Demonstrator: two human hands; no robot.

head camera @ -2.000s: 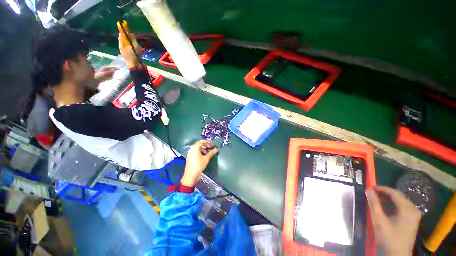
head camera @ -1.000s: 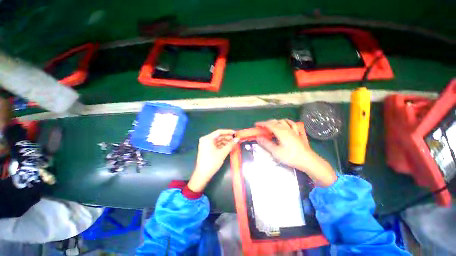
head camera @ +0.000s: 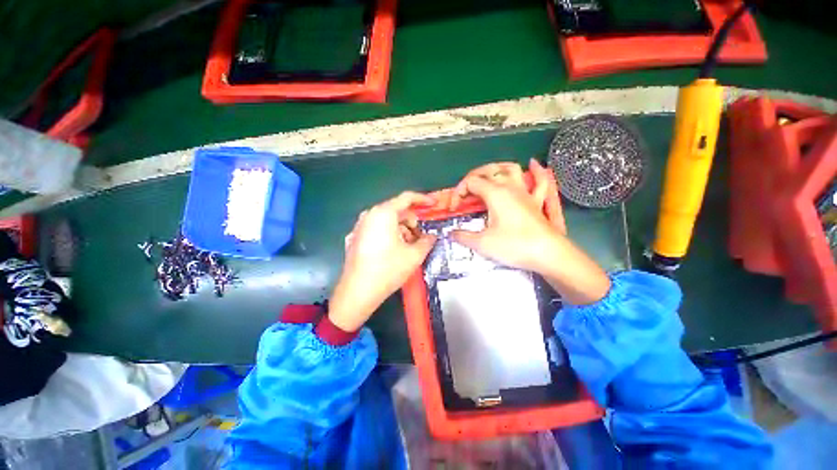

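A tablet unit [head camera: 494, 330] with a large silver-white area lies in a red-orange frame [head camera: 514, 422] in front of me. My left hand [head camera: 381, 252] and my right hand [head camera: 514, 220] are both bare and meet at the circuit board [head camera: 459, 248] at the tablet's far end. The fingertips of both hands are pinched close together over the board. Whether a small part is between them is too small to tell. The fingers hide part of the board and of the frame's far edge.
A blue bin [head camera: 206, 204] with white parts and a dark pile of small parts [head camera: 188, 268] lie left. A round screw dish [head camera: 597, 162], a yellow screwdriver [head camera: 688, 170] and stacked red frames [head camera: 771, 193] are right. Framed units [head camera: 298, 90] lie on the belt beyond the pale rail. A person's sleeve [head camera: 23, 303] shows at left.
The view has swung right and down onto the tablet. My left hand has come from beside the dark pile to the tablet's far end. My right hand has moved from its right side to meet it.
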